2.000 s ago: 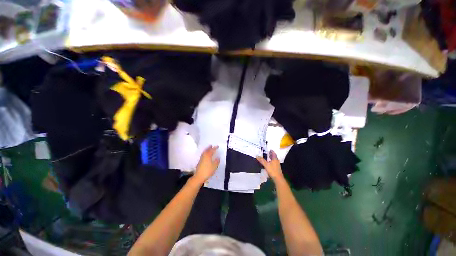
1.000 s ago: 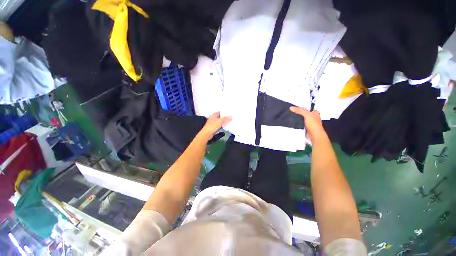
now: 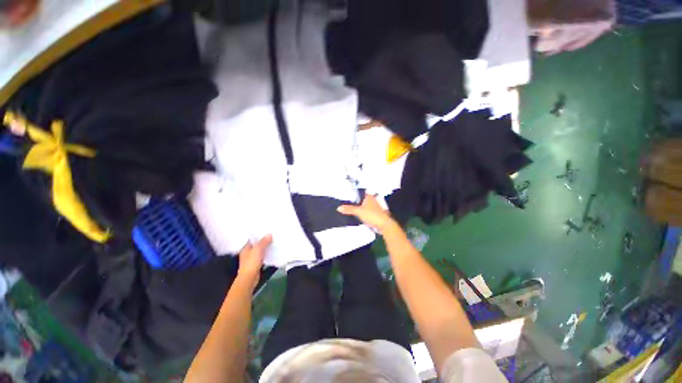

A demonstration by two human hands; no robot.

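A stack of white or pale grey pieces (image 3: 247,142) with a dark lengthwise stripe lies in front of me. A black patch (image 3: 323,212) shows near its lower end. My left hand (image 3: 256,254) holds the lower left corner of the stack, thumb on top and fingers mostly hidden. My right hand (image 3: 366,213) grips the lower right edge beside the black patch, fingers partly hidden.
Black cut panels (image 3: 127,82) with a yellow tie (image 3: 61,176) lie at left above a blue plastic basket (image 3: 170,233). A fanned black bundle (image 3: 456,168) and yellow piece (image 3: 398,148) lie right. Green floor (image 3: 553,157) with scraps is at right.
The view has swung, so the stack and both hands appear further left and lower than a second ago. Both hands still hold the lower end of the stack.
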